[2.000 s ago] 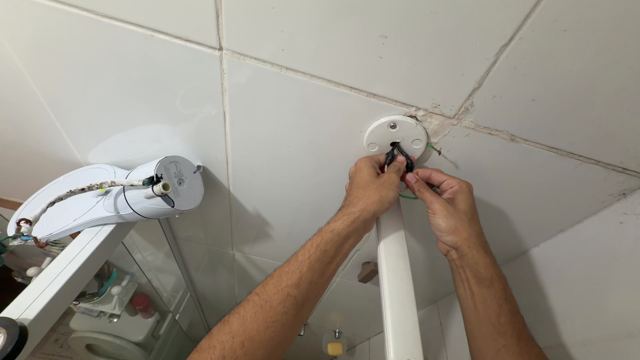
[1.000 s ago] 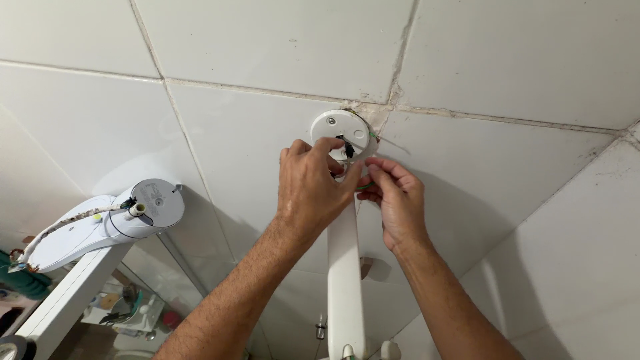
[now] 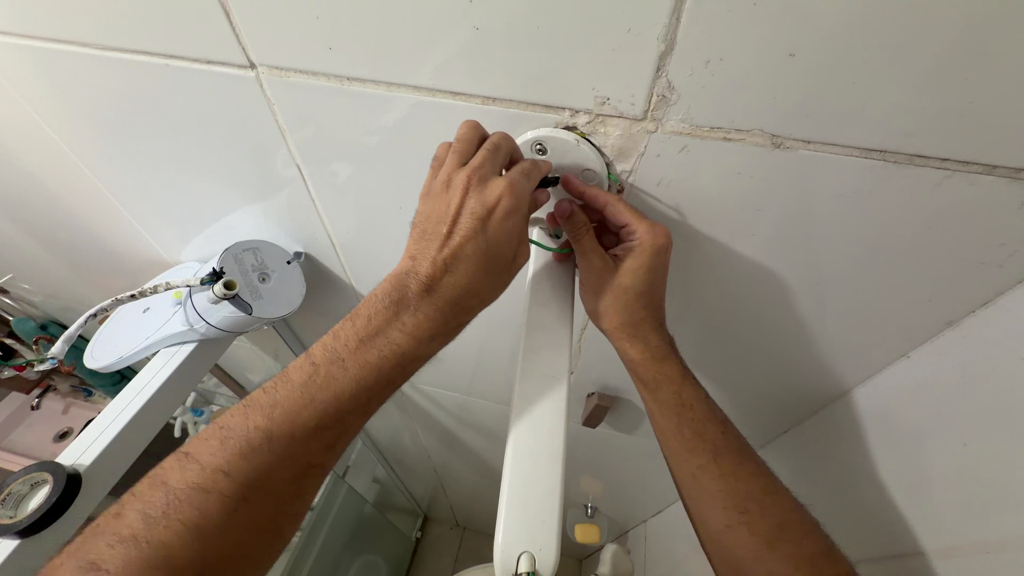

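A round white mounting plate (image 3: 570,152) with a screw in it sits against the tiled wall, at the top of a long white plastic arm (image 3: 538,384). My left hand (image 3: 480,208) pinches a black-wrapped wire end (image 3: 548,182) between thumb and forefinger in front of the plate. Just right of it, my right hand (image 3: 620,248) has its forefinger tip close to the black piece, its other fingers curled. A green wire (image 3: 549,247) loops from beneath the plate to the fingers of my right hand. Whether that hand grips the wire is hidden.
To the left, a white electric shower unit (image 3: 152,320) with a sleeved cable (image 3: 120,304) rests on a white rail (image 3: 152,400). A roll of black electrical tape (image 3: 38,498) is on the rail. Lower down are a glass panel (image 3: 352,520) and a soap dish with yellow soap (image 3: 587,533).
Two seconds ago both hands were low on the plate, at black wires; my left hand is now at the plate's left side with its back to the view. The view has shifted.
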